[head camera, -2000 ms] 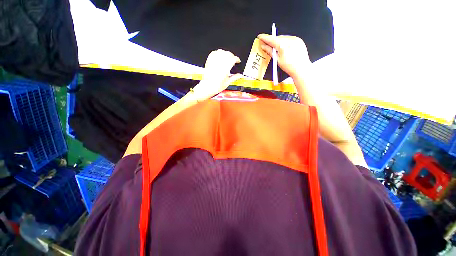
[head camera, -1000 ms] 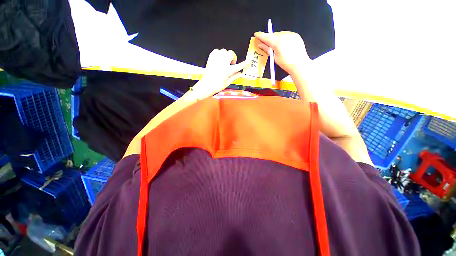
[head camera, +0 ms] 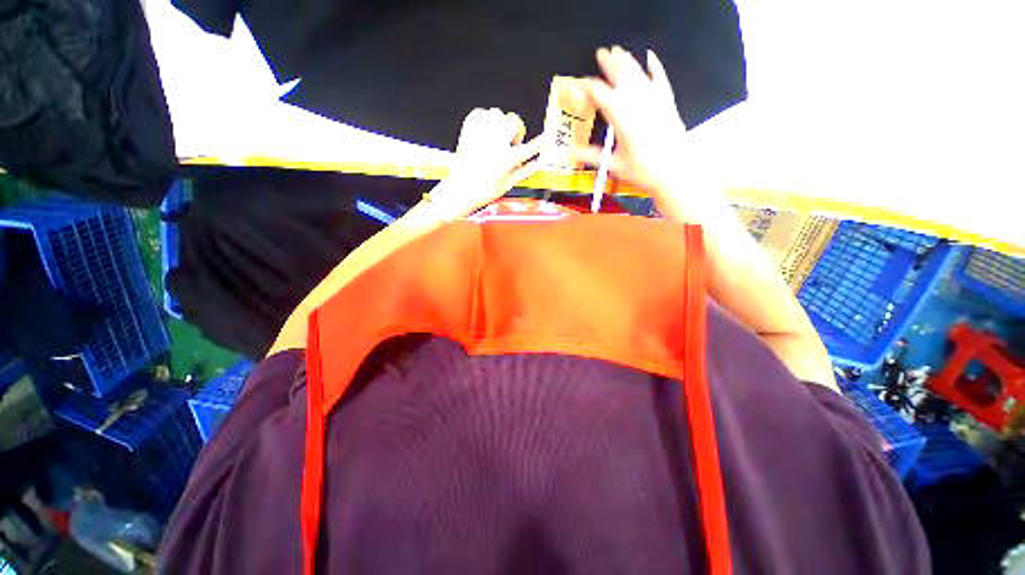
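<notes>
A black garment piece lies flat on the white table in front of me. A small tan card with dark handwriting stands out on its near edge. My left hand is at the card's lower left, fingers partly curled, with a fingertip at the card's edge. My right hand is at the card's right side, slightly blurred, with its upper fingers spread. A thin white marking stick is in my right hand, pointing down over the table edge. The exact grip is unclear.
A dark shiny cloth stack lies at the left. Black cloth hangs in a basket below the yellow table edge. Blue baskets stand at the right and left. A red plastic item is on the floor at right.
My right hand's upper fingers have opened and lifted off the card's top. The white stick has dropped lower and tilts more. My left hand has barely moved.
</notes>
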